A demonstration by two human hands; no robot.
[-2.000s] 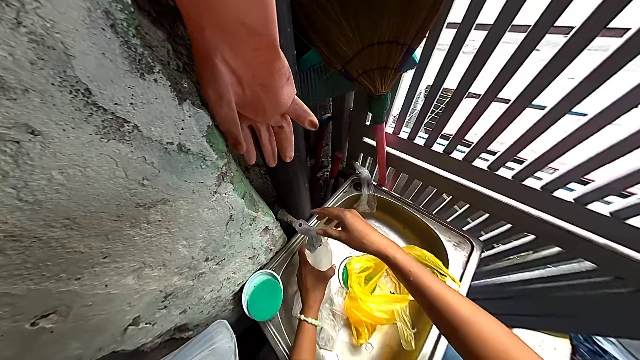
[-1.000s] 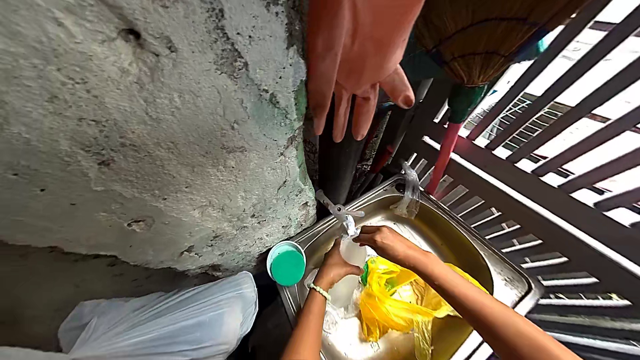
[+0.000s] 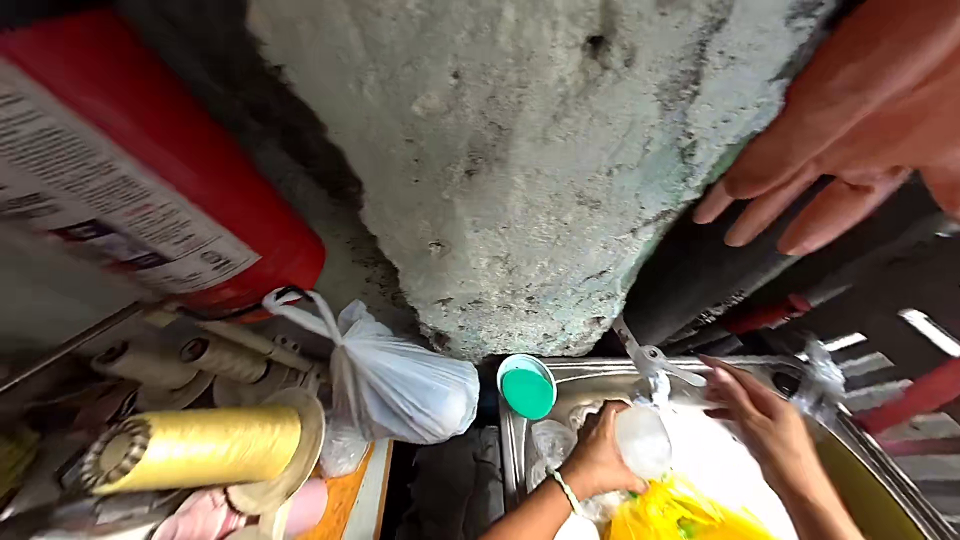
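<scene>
My left hand, with a pale bracelet at its wrist, grips a translucent whitish plastic container under the faucet of a stainless steel sink. Just right of the faucet, my right hand has its fingers apart; nothing shows in it. A yellow plastic bag lies in the basin below the container. Clear plastic is left of my left hand. A white-rimmed tub with green inside sits at the sink's left corner.
A rough concrete post stands behind the sink. Left are a red fire extinguisher, a tied white plastic bag and a yellow thread cone. An orange-toned hand or glove is at upper right. A red pole is beside the sink.
My right hand has moved away from the container to the right of the faucet. My left hand still holds the container. The view has swung left.
</scene>
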